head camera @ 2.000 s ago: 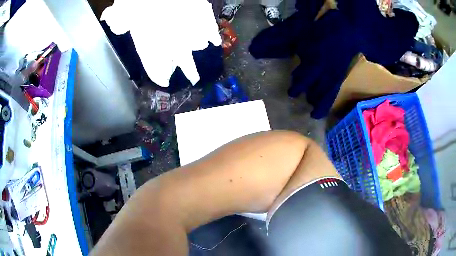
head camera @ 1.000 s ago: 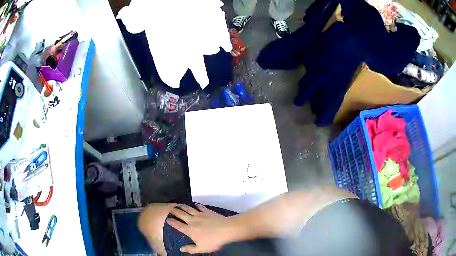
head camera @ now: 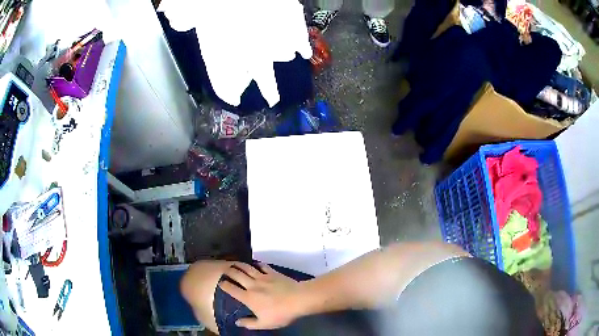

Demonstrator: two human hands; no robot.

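Observation:
My right hand (head camera: 266, 295) rests palm down on my bare knee and dark shorts, at the bottom centre. Its fingers are somewhat apart and it holds nothing. My forearm comes in from the right, out of a dark sleeve. My left hand is not in view. A flat white box or board (head camera: 312, 190) lies just beyond my hand, with a thread scrap on it. Snips with a teal handle (head camera: 64, 296) lie on the white table at the lower left. A red loop handle (head camera: 55, 254) lies above them, beside a small dark item (head camera: 39, 281).
The blue-edged table (head camera: 85, 216) runs down the left, with a purple box (head camera: 79, 69). White cloth (head camera: 243, 46) hangs at the top. A blue crate (head camera: 466, 203) holds pink and green cloth. Dark cloth (head camera: 460, 79) covers a cardboard box (head camera: 499, 125). A person's shoes (head camera: 377, 31) stand beyond.
My right arm, at first stretched across to the lower left with its hand out of sight, has drawn back, and the hand lies on my knee. The view has shifted a little.

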